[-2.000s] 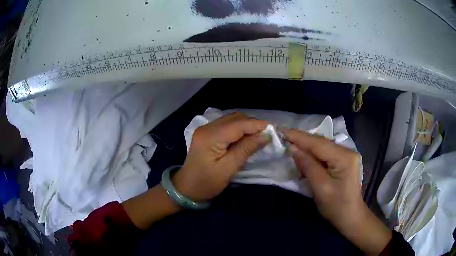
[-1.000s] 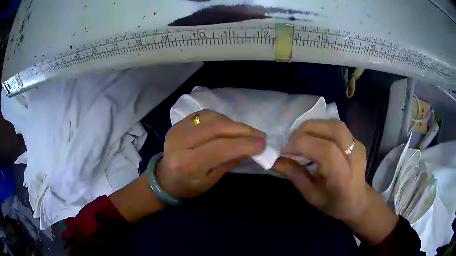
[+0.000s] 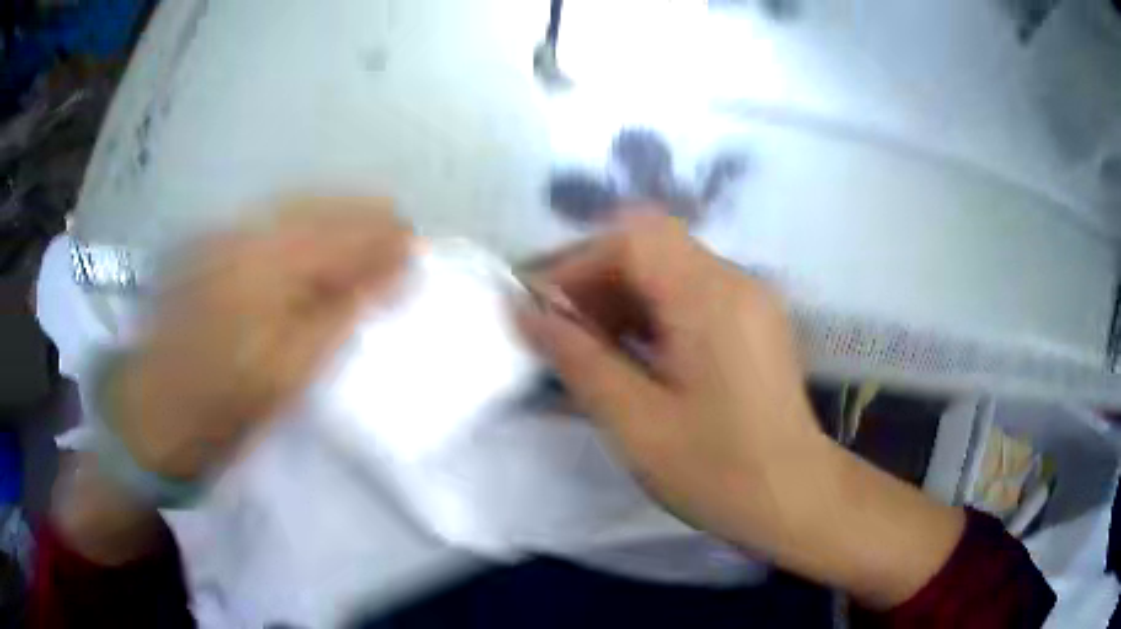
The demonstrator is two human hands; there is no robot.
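Note:
A white garment piece [image 3: 430, 356] is held up between my hands over the front edge of the table, with more of its cloth hanging down over my lap. My left hand [image 3: 258, 332] is blurred and grips the cloth at its upper left. My right hand [image 3: 701, 381] is at the right of the cloth, thumb and fingers pinched on a thin dark pointed hand tool [image 3: 541, 291], whose tip is near the cloth's upper right edge. Blur hides whether the tip touches the cloth.
The white sewing table [image 3: 934, 246] with dark stains spans the top, a tape measure [image 3: 910, 342] along its front edge. A thin dark metal part [image 3: 552, 55] stands at the top. A grey parts bin [image 3: 965, 449] with white pieces and a tan bundle [image 3: 1008, 471] is at right.
Both hands have moved up from the lap to the table edge, the left further left, spreading the cloth. The view has shifted to show more of the table. The pointed tool now shows in my right hand.

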